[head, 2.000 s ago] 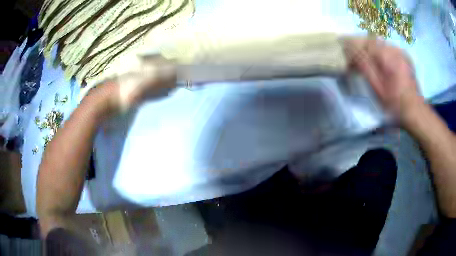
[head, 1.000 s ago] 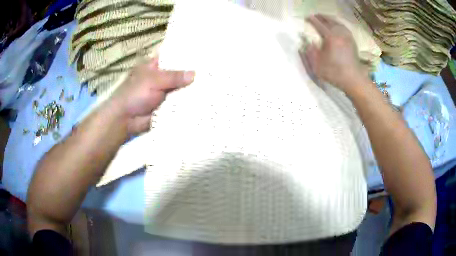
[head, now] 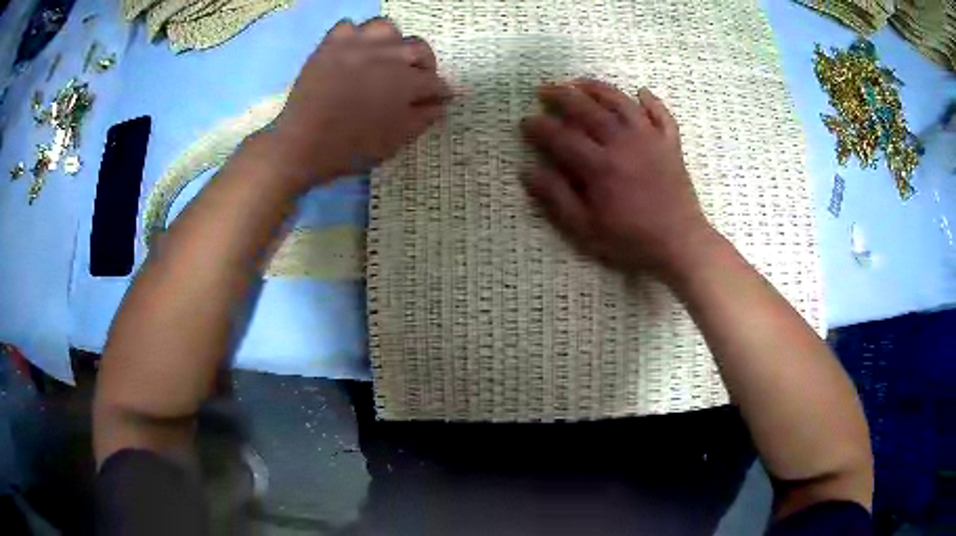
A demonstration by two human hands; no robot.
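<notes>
A cream-beige straw tote bag [head: 503, 314] lies flat in front of me, its lower edge over the table's front edge. Its braided handle [head: 210, 141] loops out to the left, partly behind my left forearm. My left hand [head: 367, 99] is at the bag's upper left, its fingers curled and blurred. My right hand [head: 608, 173] is over the bag's upper middle, fingers bent down towards the weave. Whether either hand holds a small piece cannot be told.
A black phone [head: 121, 196] lies at left beside a small pile of metal pieces [head: 63, 131]. A pile of gold-and-turquoise hardware [head: 865, 110] lies at right. Straw bag stacks [head: 210, 16] show at the top left and top right.
The bag was held up and blurred; now it lies flat with its handle out to the left. My hands have moved closer together over it. The phone has come into sight.
</notes>
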